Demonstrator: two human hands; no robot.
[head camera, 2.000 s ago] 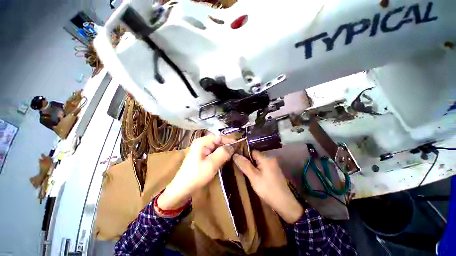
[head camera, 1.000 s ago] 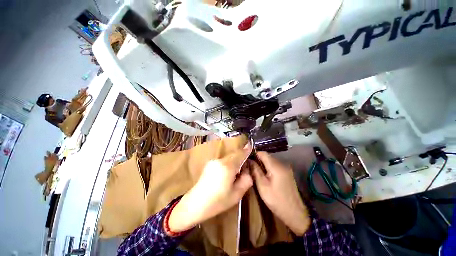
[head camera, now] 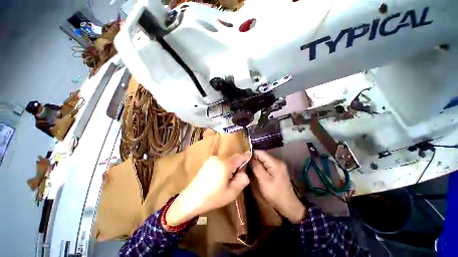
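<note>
The tan bag body (head camera: 176,163) lies below the sewing machine head and hangs toward my lap. Its pale edge seam (head camera: 250,145) runs up to the dark presser foot (head camera: 243,118). My left hand (head camera: 217,181) pinches the bag's edge from the left side, a little below the presser foot. My right hand (head camera: 271,179) pinches the same edge from the right side. The two hands are close together. The needle tip is too small to make out. A reddish-brown fold of the bag shows below my hands.
Teal-handled scissors (head camera: 325,174) lie right of my right hand. A heap of brown straps (head camera: 148,125) is behind the bag at left. The white sewing machine (head camera: 301,45) overhangs the work. A rusty guide strip (head camera: 325,136) is at right. A person (head camera: 45,118) works at far left.
Since the earliest frame, both hands have come slightly down from the presser foot. The bag's edge now stands visible between the fingers and the foot, and its lower folds have shifted.
</note>
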